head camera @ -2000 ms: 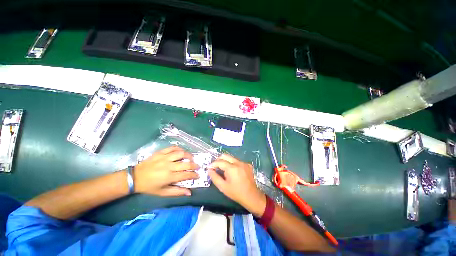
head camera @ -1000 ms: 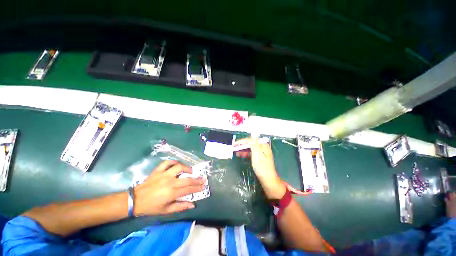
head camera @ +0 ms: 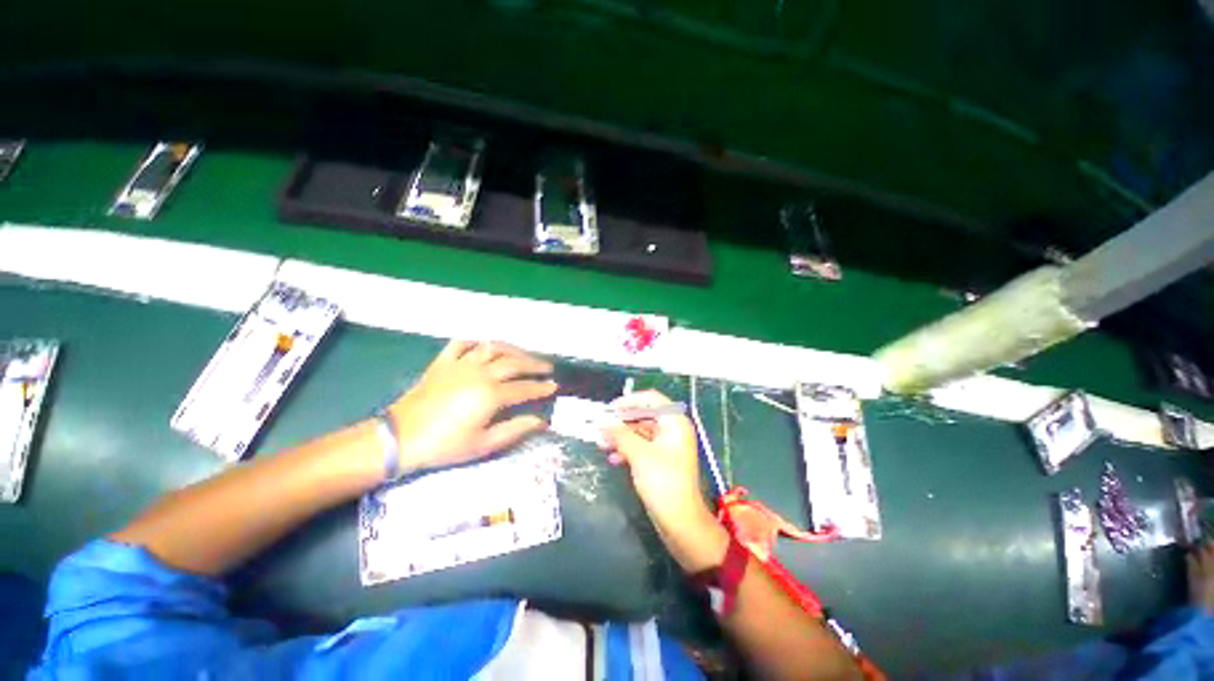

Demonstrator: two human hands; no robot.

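A phone housing lies sideways on the green mat in front of me, white with an orange flex at its right part; no hand is on it. My right hand holds a thin pale pointed tool, at the white part of a small pad sheet. My left hand lies palm down with spread fingers, its fingertips at the sheet's left edge and over its dark upper part. Whether it grips anything is hidden.
A red air gun lies right of my right hand. Other housings lie at left and right. Beyond the white strip, with a red heap, phones sit on the belt. A taped post slants in at right.
My left hand has left the housing and moved up to the pad sheet. The housing is now uncovered. My right hand has come down and left onto the sheet, and the air gun shows again.
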